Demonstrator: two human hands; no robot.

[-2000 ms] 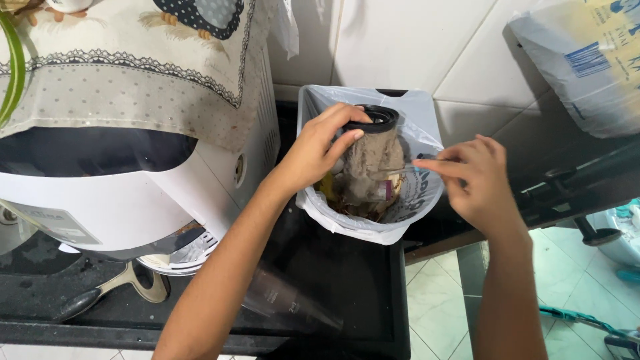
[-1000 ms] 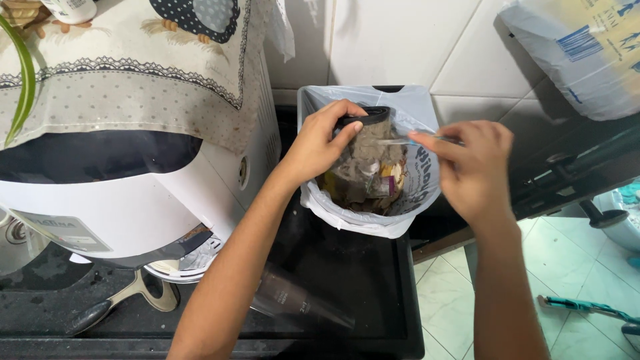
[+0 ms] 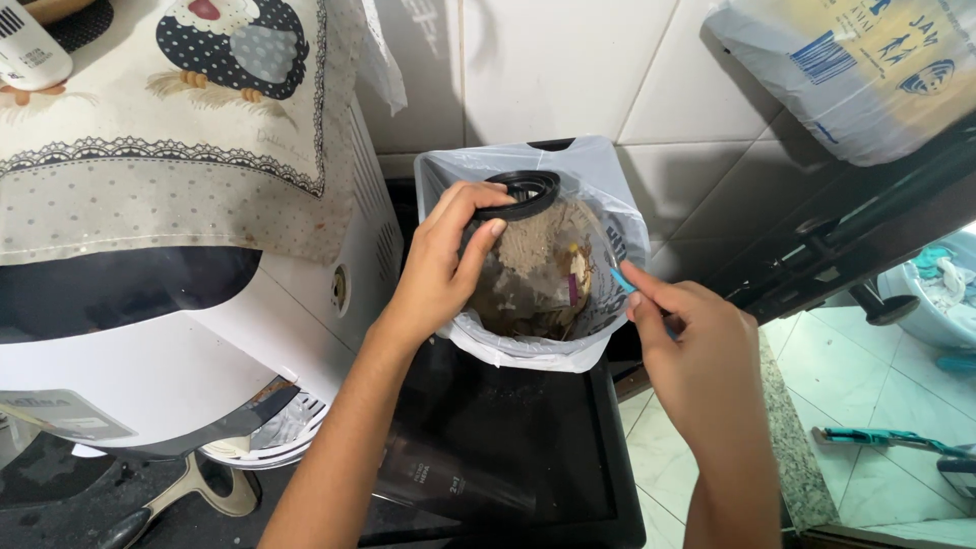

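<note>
My left hand [image 3: 450,263] grips the black rim of a round vacuum filter [image 3: 526,236], whose body is coated in grey-brown dust. The filter is tilted over a small bin lined with a white plastic bag [image 3: 526,358]. Between the fingertips of my right hand [image 3: 686,335] is a thin tool with a blue handle [image 3: 621,280], near the bag's right inner wall; its far end is hard to make out. Below the filter, dust and mixed waste [image 3: 564,305] lie in the bin, with dust hanging in the air.
Left of the bin stands a white appliance [image 3: 152,374] under a printed cloth [image 3: 252,206]. A dark transparent vacuum container [image 3: 450,473] lies on the black surface in front. A handled utensil [image 3: 198,488] is at lower left. A plastic package [image 3: 862,69] is at upper right.
The filter has tipped so that its open black ring faces up more than one second ago. My right hand has moved down and away from the filter with the tool.
</note>
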